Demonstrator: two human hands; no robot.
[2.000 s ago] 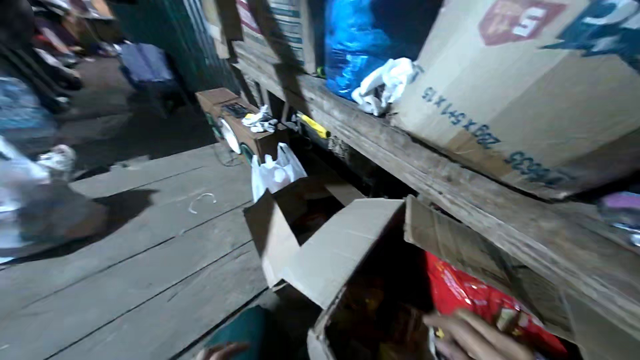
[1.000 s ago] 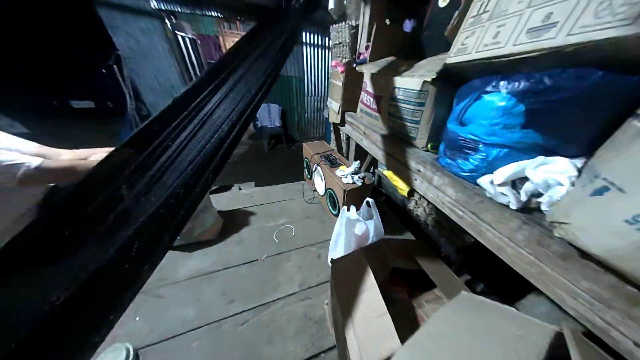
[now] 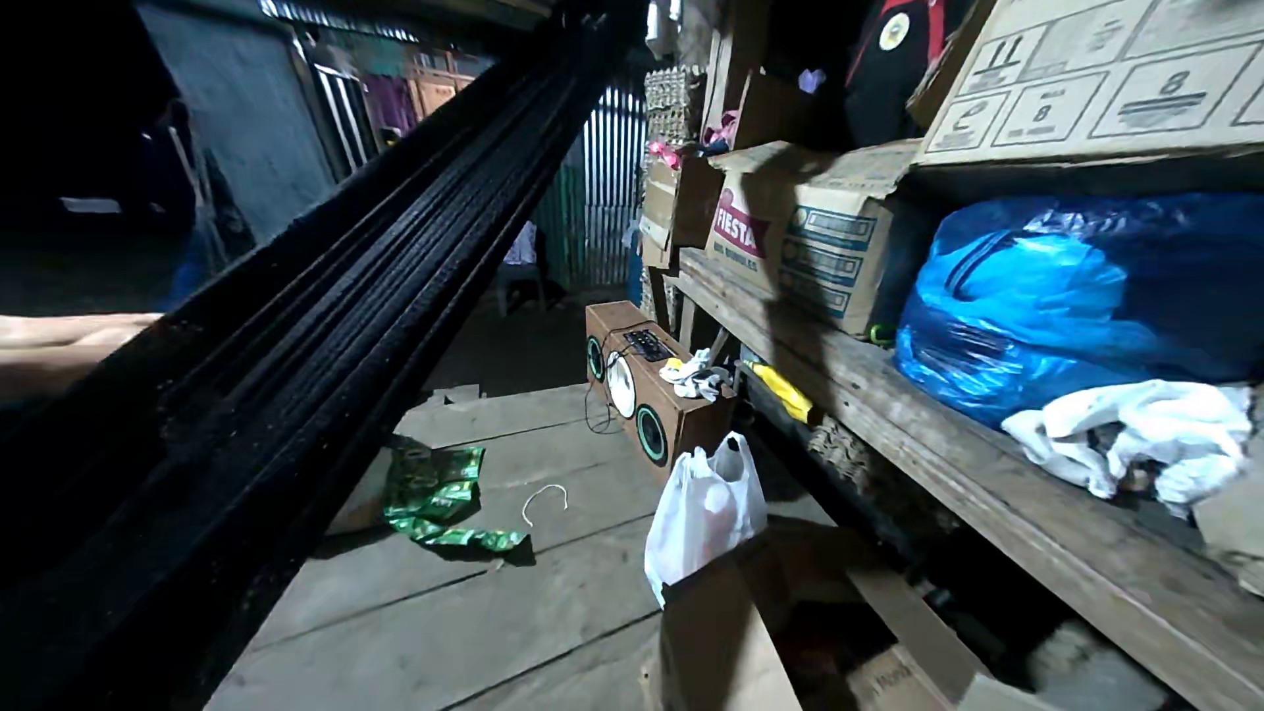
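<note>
Neither my left hand nor my right hand is in view. A strip of shiny green packets (image 3: 434, 494) lies on the plank floor (image 3: 553, 592), beside a curved piece of white string (image 3: 545, 502). An open cardboard box (image 3: 726, 642) stands at the bottom, its inside mostly dark. Touching its far side is a white plastic bag (image 3: 706, 509). Behind the bag, a wooden speaker box (image 3: 667, 385) carries a crumpled white and yellow cloth or glove (image 3: 694, 375).
Black hammock cloth (image 3: 395, 257) stretches diagonally across the left. Beyond it, a person's limb (image 3: 69, 341) enters at the left edge. A wooden shelf (image 3: 948, 449) runs along the right, holding cardboard cartons (image 3: 839, 237), a blue plastic bag (image 3: 1037, 286) and white cloth (image 3: 1145, 434).
The view has swung toward the hammock. My hands, seen at the bottom two seconds ago, the right at the box with red packets, have left view. Green packets now show on the floor.
</note>
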